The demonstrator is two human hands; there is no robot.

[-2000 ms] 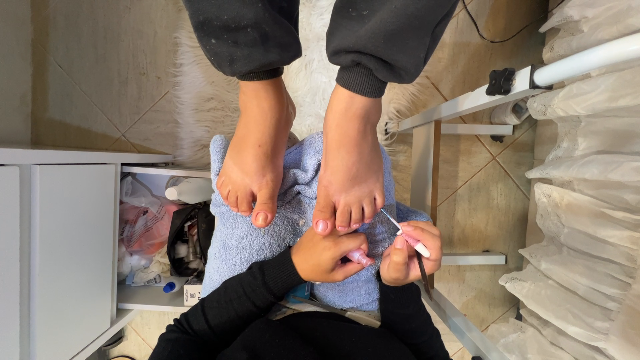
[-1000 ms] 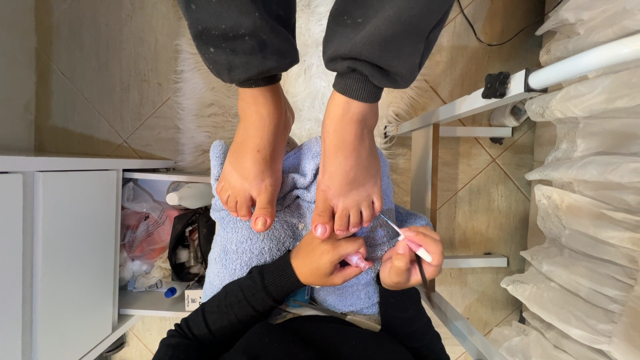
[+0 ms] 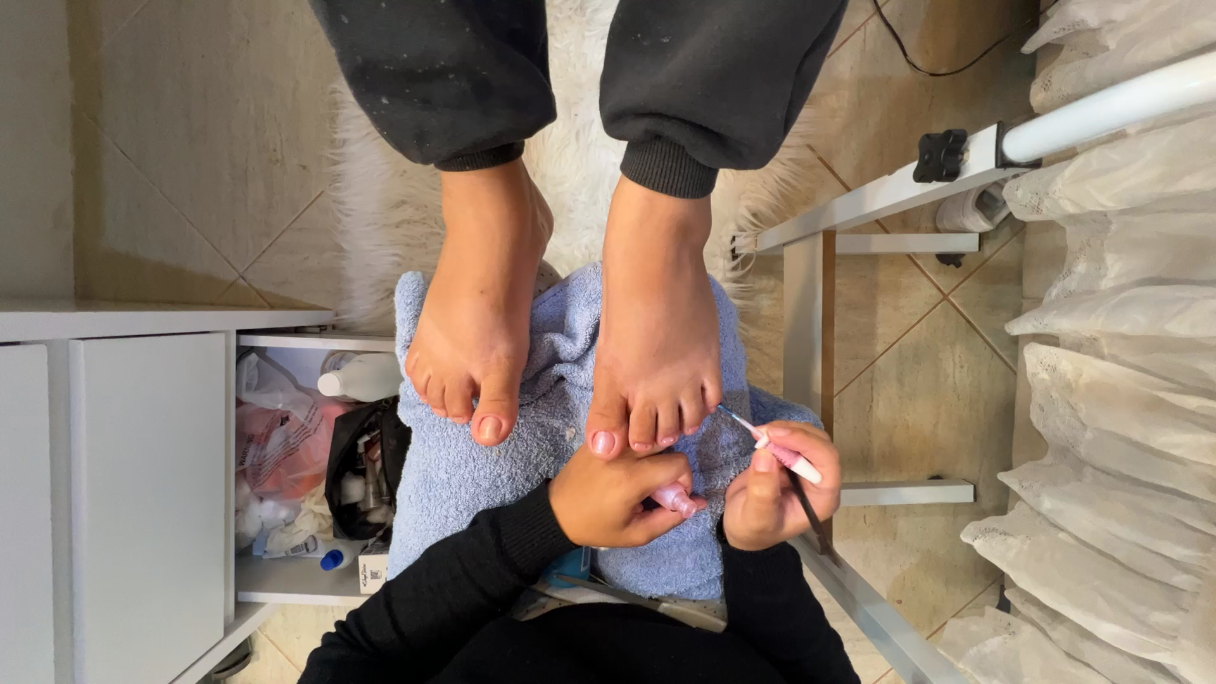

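Note:
Another person's two bare feet rest on a blue towel [image 3: 484, 475] over my lap. My left hand [image 3: 617, 494] is closed around a small pink nail polish bottle [image 3: 674, 499], its neck poking out, with my fingers just below the toes of the foot on the right [image 3: 655, 332]. Between the thumb and fingers of my right hand [image 3: 784, 484] is a pink and white nail polish brush [image 3: 788, 458], its tip at that foot's smallest toe. A thin dark stick [image 3: 807, 513] also sticks out beneath my right hand. The other foot [image 3: 480, 304] lies to the left.
A white cabinet [image 3: 152, 475] stands at left, beside an open drawer [image 3: 304, 581] holding a white bottle [image 3: 361, 377], plastic bags and a black pouch [image 3: 366, 465]. At right are a white metal frame [image 3: 883, 199] and a ruffled curtain [image 3: 1121, 408]. A fluffy white rug [image 3: 579, 123] lies beyond the towel.

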